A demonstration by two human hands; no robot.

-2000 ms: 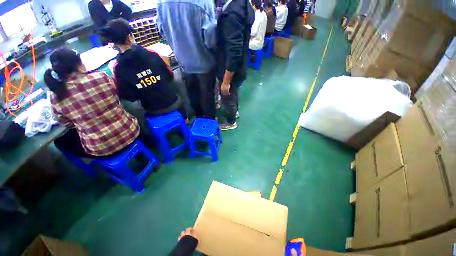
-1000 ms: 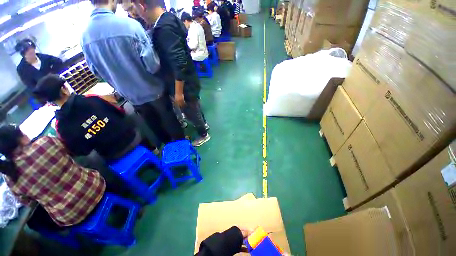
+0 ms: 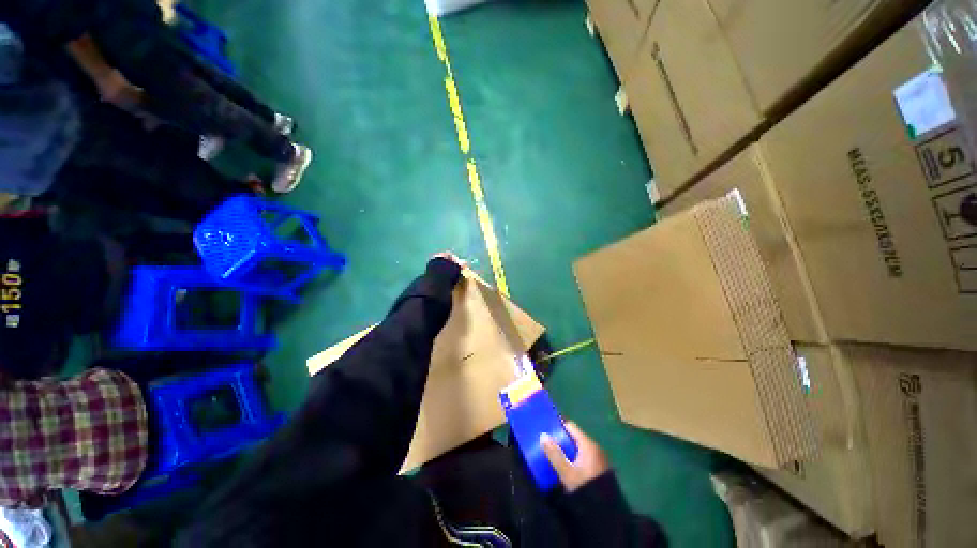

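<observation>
A brown carton (image 3: 455, 391) stands at the wearer's legs in the lower middle, with a flap sticking out at its left and a dark gap at its right corner. My left hand (image 3: 450, 260) is at the carton's far edge, small and partly hidden by the dark sleeve; its fingers seem to rest on that edge. My right hand (image 3: 579, 458) is shut on the blue tape dispenser (image 3: 536, 430), whose orange-yellow end lies at the carton's right side. A pale shiny strip shows just beyond the dispenser's end.
Flat carton blanks (image 3: 675, 321) lean on the large stacked cartons (image 3: 846, 236) at the right. A thin yellow strapping band (image 3: 568, 351) sticks out beside the blanks. Blue stools (image 3: 241, 241), a seated person in plaid and standing people are at the left. A yellow line (image 3: 461, 128) crosses the green floor.
The view has tipped down and turned toward the carton. My left arm now reaches to the carton's far edge. The dispenser is now in my right hand at the carton's right side.
</observation>
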